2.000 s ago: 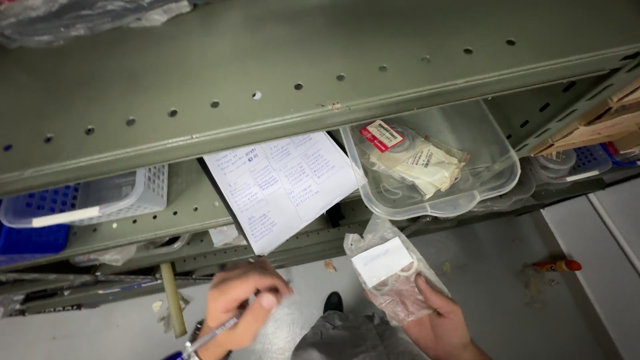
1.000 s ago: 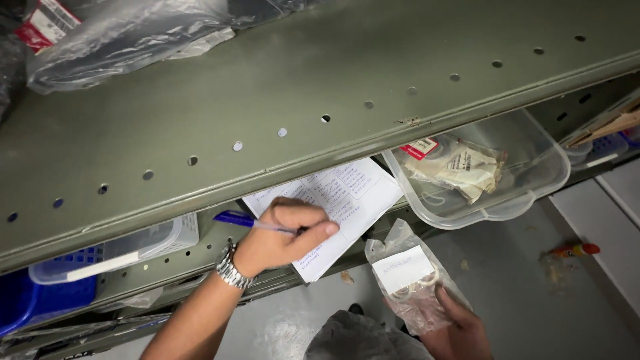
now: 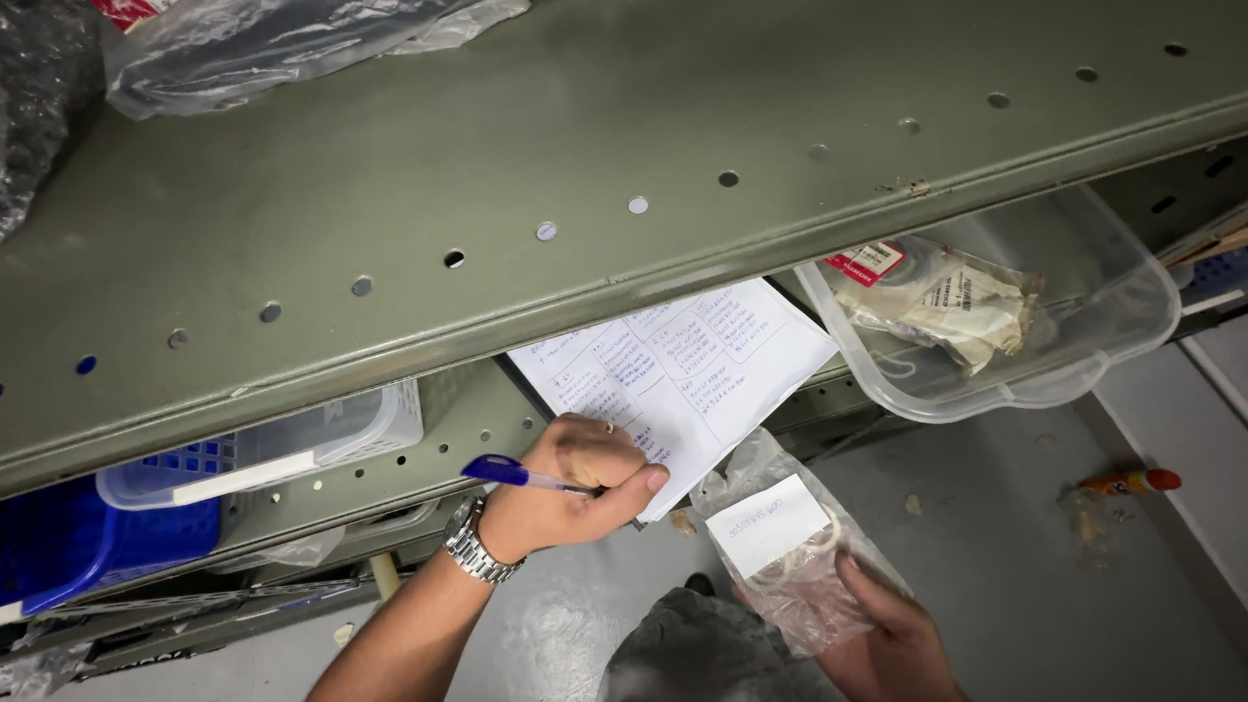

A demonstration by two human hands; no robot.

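My left hand (image 3: 575, 483), with a metal-banded watch (image 3: 478, 546) at the wrist, holds a blue-capped pen (image 3: 517, 474). It rests on the lower part of a handwritten paper sheet (image 3: 726, 366), which lies on a dark-edged backing (image 3: 526, 385) partly beneath the upper shelf's lip. The pen's point is near the hand's thumb; whether it touches the sheet is unclear. To the right, my right hand (image 3: 892, 629) grips a clear plastic bag (image 3: 853, 604) from below, its thumb on top. Pale ring-like parts (image 3: 780, 565) show inside, behind a white slip (image 3: 765, 526) bearing handwriting.
A green metal shelf (image 3: 604, 146) with holes spans the view, plastic-wrapped items (image 3: 263, 58) on it. Below it, a clear bin (image 3: 1033, 390) at right holds packaged parts (image 3: 955, 297); a clear basket (image 3: 370, 429) and a blue bin (image 3: 117, 546) are at left. An orange-red bottle (image 3: 1131, 482) lies on the floor.
Two seconds ago my left hand with the pen was below the sheet; it has moved up onto it. My right hand has kept its hold on the bag.
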